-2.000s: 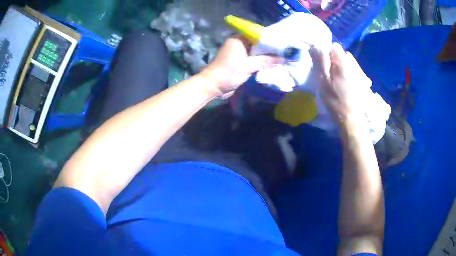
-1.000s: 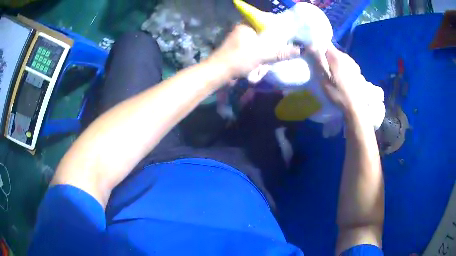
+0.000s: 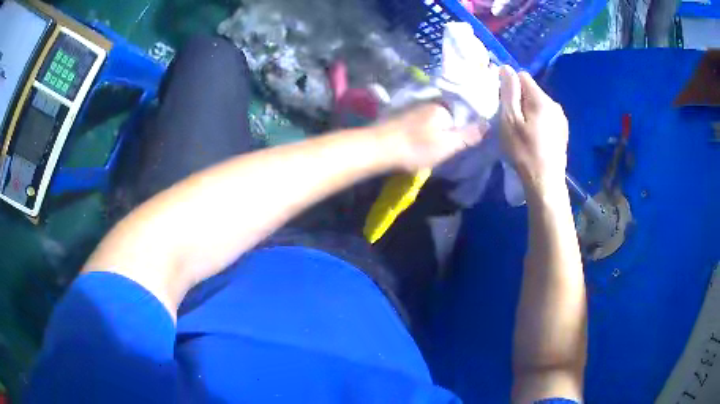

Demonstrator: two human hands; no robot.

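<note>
A white plush skin (image 3: 467,71) with a yellow plush part (image 3: 397,205) is held between my hands at upper centre. The cloth looks limp and wrinkled. My left hand (image 3: 442,134) grips its lower left side and is slightly blurred. My right hand (image 3: 533,122) grips its right edge. Pink cloth (image 3: 355,99) shows left of the skin; I cannot tell whether it is joined to it. The metal filling tube (image 3: 580,189) shows just right of my right wrist, running to its round mount (image 3: 606,226). The tube's tip is hidden behind my hand and wrist.
The blue machine panel (image 3: 631,316) fills the right side, with a red-tipped piece (image 3: 620,150) beside the mount. A blue basket (image 3: 545,39) stands at the top. Loose fibrefill (image 3: 276,59) lies at upper centre-left. A scale (image 3: 47,110) sits on a blue stool (image 3: 103,150) at left.
The rounder white plush with horn and dark eye is no longer seen between my hands; limp white cloth is there instead. The tube beside my right wrist is now visible.
</note>
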